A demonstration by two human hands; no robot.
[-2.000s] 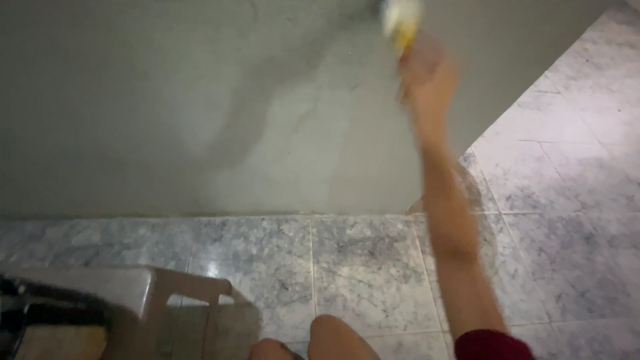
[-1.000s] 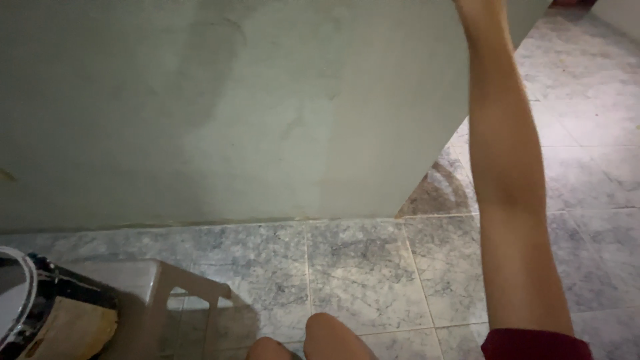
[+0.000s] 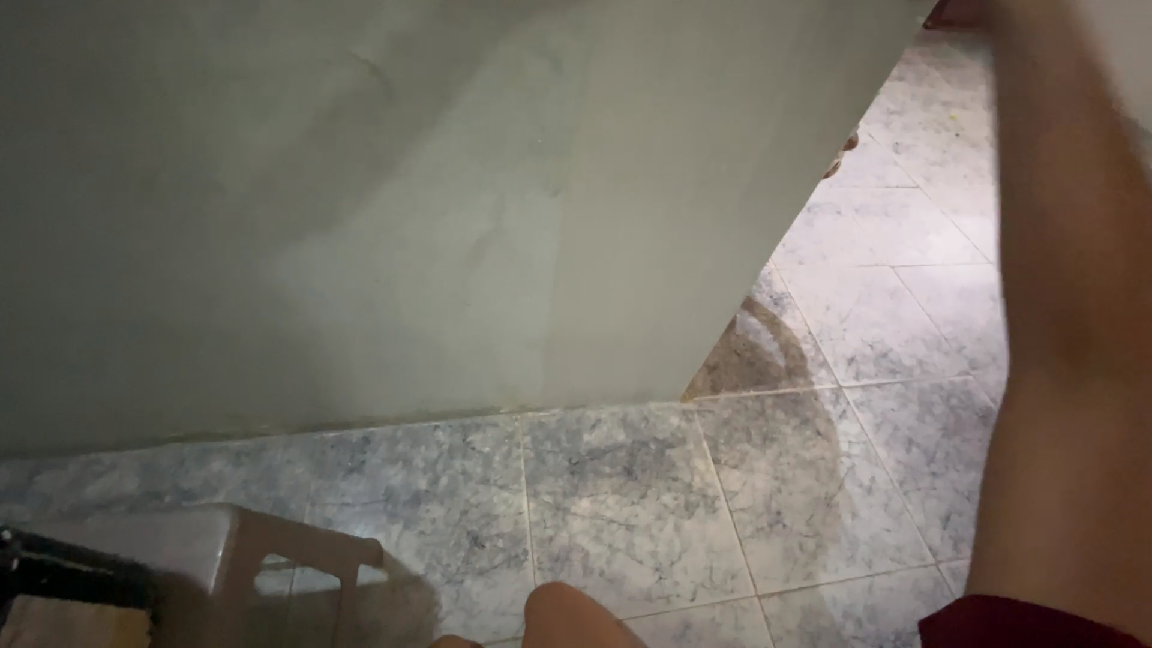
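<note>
A grey-green wall (image 3: 432, 216) fills the upper left of the head view, with a dark soft shadow across it. My right forearm, in a dark red sleeve (image 3: 1017, 623), rises along the right edge; its hand is out of frame above, so what it holds is hidden. My left hand is not in view. At the bottom left, part of a dark bucket (image 3: 76, 571) with a pale label stands on a light plastic stool (image 3: 225, 540).
Marbled floor tiles (image 3: 630, 504) run along the wall's foot and past its right-hand edge. Two bare toes (image 3: 841, 157) of someone's foot seem to show beyond that edge. My knees (image 3: 576, 616) are at the bottom.
My right arm has moved right and up. Its hand, seen earlier against the wall with a yellow-handled brush, has left the view. Less of the bucket shows than one second ago.
</note>
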